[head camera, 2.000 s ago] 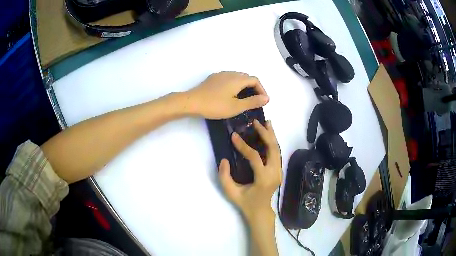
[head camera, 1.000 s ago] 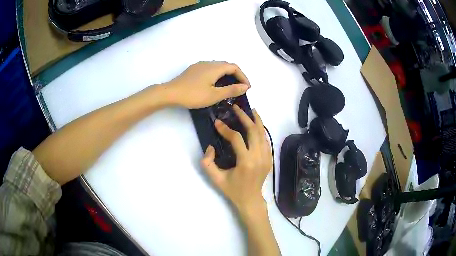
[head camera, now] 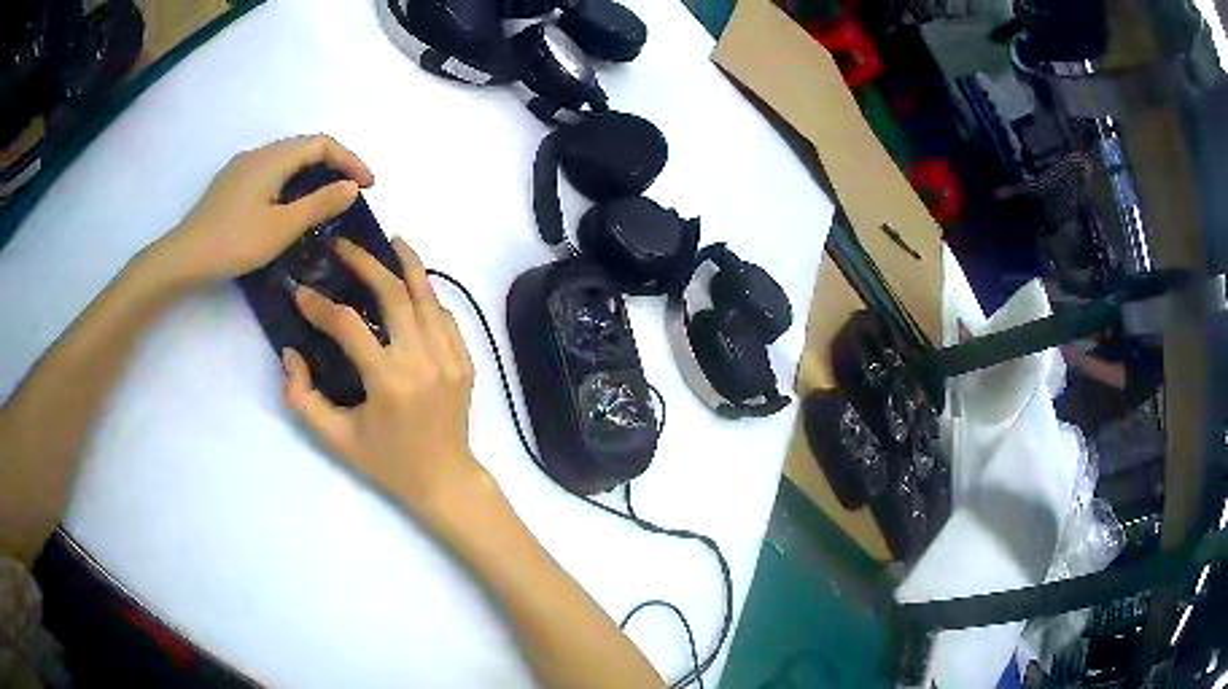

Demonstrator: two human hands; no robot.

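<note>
A black oblong base (head camera: 313, 285) lies on the white sheet (head camera: 256, 498) under both hands. My left hand (head camera: 276, 209) curls over its far end, thumb and fingers gripping it. My right hand (head camera: 397, 370) lies over its near part, fingers spread across the top and thumb at the left side. A second black oval base (head camera: 586, 377) with clear crinkled film on two round areas lies to the right. A thin black cable (head camera: 501, 377) runs from beside the held base around the second base.
Black headphones (head camera: 626, 182) lie beyond the second base, folded ones (head camera: 734, 330) to its right, others (head camera: 519, 47) at the top. Brown cardboard (head camera: 842, 148) stands along the right edge. Clustered black bases (head camera: 882, 431) lie at right beside crumpled white sheets (head camera: 1003, 485).
The view has turned to the right, so hands and base appear farther left and more of the right side shows. The hands keep nearly the same hold on the base.
</note>
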